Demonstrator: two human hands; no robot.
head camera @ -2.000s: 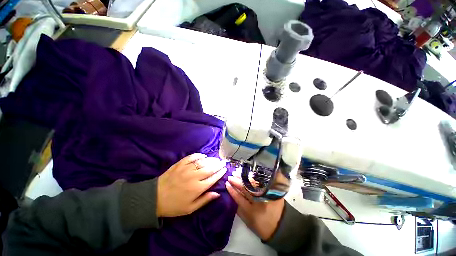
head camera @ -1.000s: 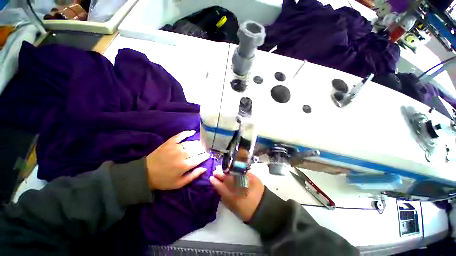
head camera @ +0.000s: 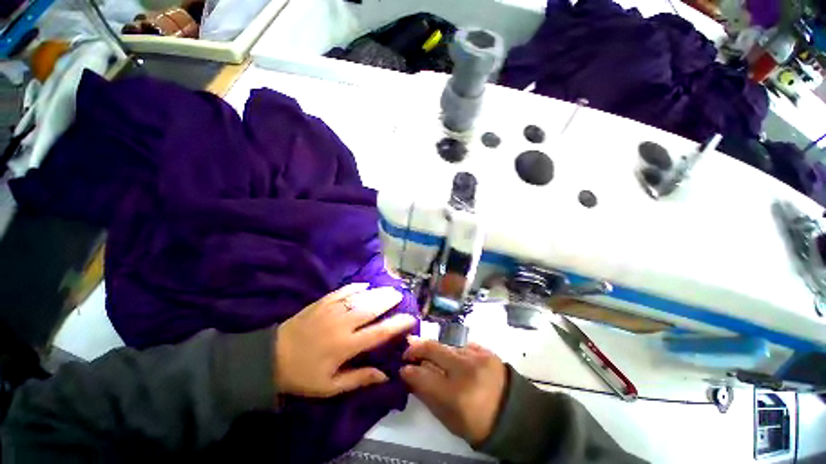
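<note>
A dark purple garment piece (head camera: 244,208) is spread to the left of and under the left end of a white sewing machine head (head camera: 580,217) with a blue stripe. My left hand (head camera: 340,343) lies flat on the cloth, fingers slightly spread, just left of the needle area. My right hand (head camera: 457,385) pinches the cloth's right edge between thumb and fingers, just in front of the machine's end. The needle and presser foot are mostly hidden behind the shiny take-up guard (head camera: 457,267).
Red-and-silver snips (head camera: 596,358) lie right of my right hand. A grey post (head camera: 471,77) stands on the machine head. Another purple cloth heap (head camera: 643,68) lies behind the machine. A black bundle (head camera: 408,41) and a white-rimmed tray (head camera: 226,45) are at the back.
My right hand has moved out from behind the guard, toward me, and its fingers are now bent on the cloth edge. My left hand has slid slightly toward me. The view has shifted.
</note>
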